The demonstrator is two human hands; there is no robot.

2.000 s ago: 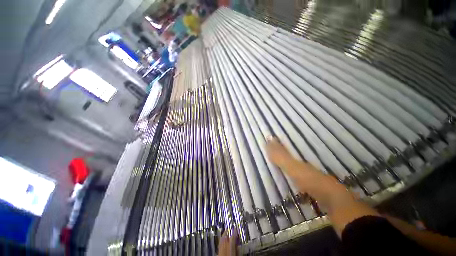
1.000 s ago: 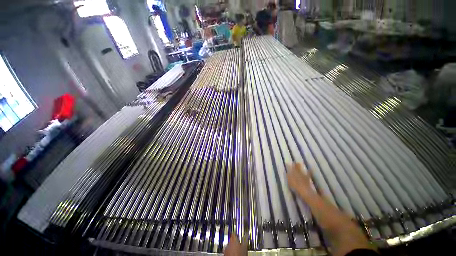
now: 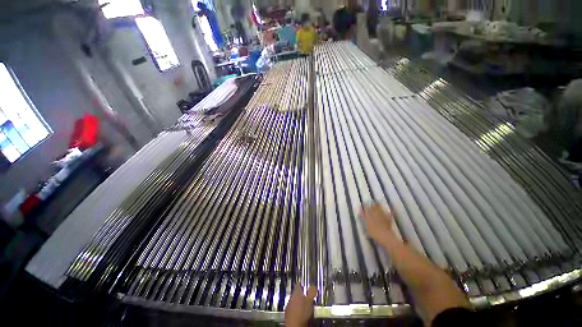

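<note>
A long rack fills the view, with white strips on its right part and bare metal bars left of centre. My right hand lies on the white strips near the near end, forearm reaching in from the bottom. Its fingers are blurred, and I cannot tell whether they grip a strip. My left hand is at the bottom edge, at the end rail beside the near ends of the bars. It is partly cut off and its grip is unclear.
More white strips lie on the far left, past a dark gap. More bare bars run along the right. A red object is by the left wall. A person in yellow and a dark-haired person are at the far end.
The view has levelled out from its earlier tilt. My right hand has shifted slightly left over the white strips since a second ago. My left hand stays near the end rail.
</note>
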